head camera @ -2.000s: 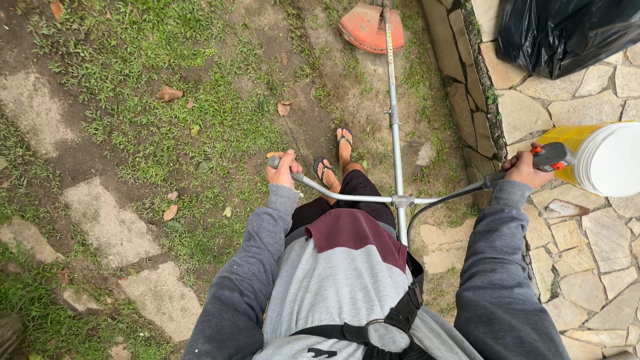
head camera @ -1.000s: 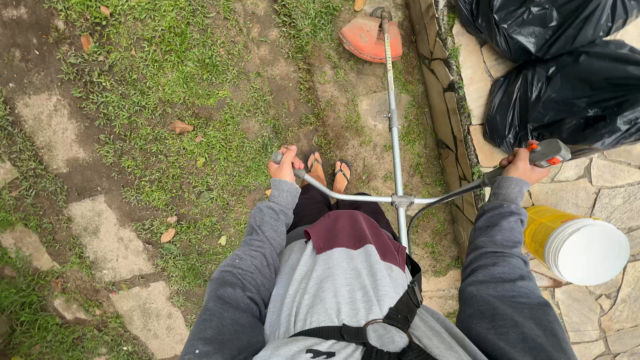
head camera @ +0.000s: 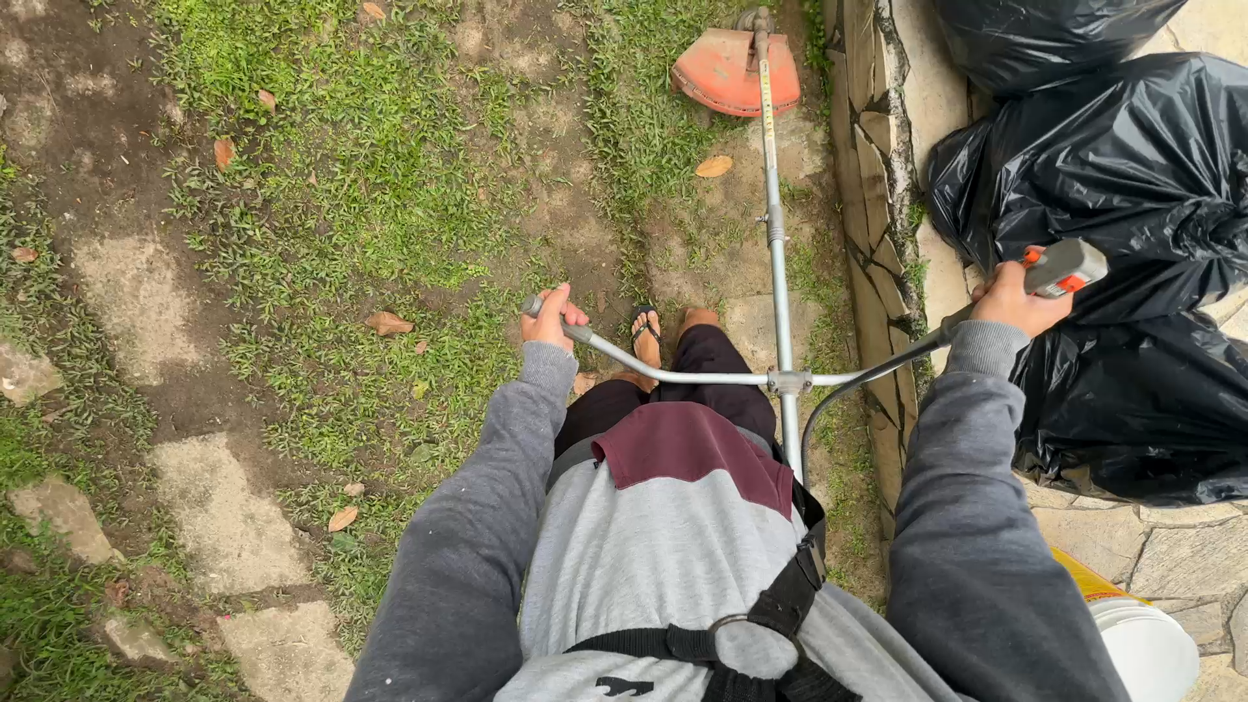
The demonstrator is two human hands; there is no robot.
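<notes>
A string trimmer with a metal shaft and bicycle-style handlebar extends forward from my right side. My left hand is closed around the grey left grip, and my right hand holds the right grip, below a grey throttle housing with orange controls. The orange cutting guard lies at the top, over grass beside the low stone wall; the cutting line is hidden. A black harness crosses my grey shirt. A black cable runs from the right grip to the shaft.
Right of the low stone-faced wall, several black plastic bags and a yellow bucket with a white lid stand on stone paving. Patchy grass holds dry leaves. Stone slabs line the left side. My sandalled foot is below the handlebar.
I have moved forward along the wall with the trimmer; more black bags show, and the bucket now sits lower in view. Both hands keep their hold on the grips.
</notes>
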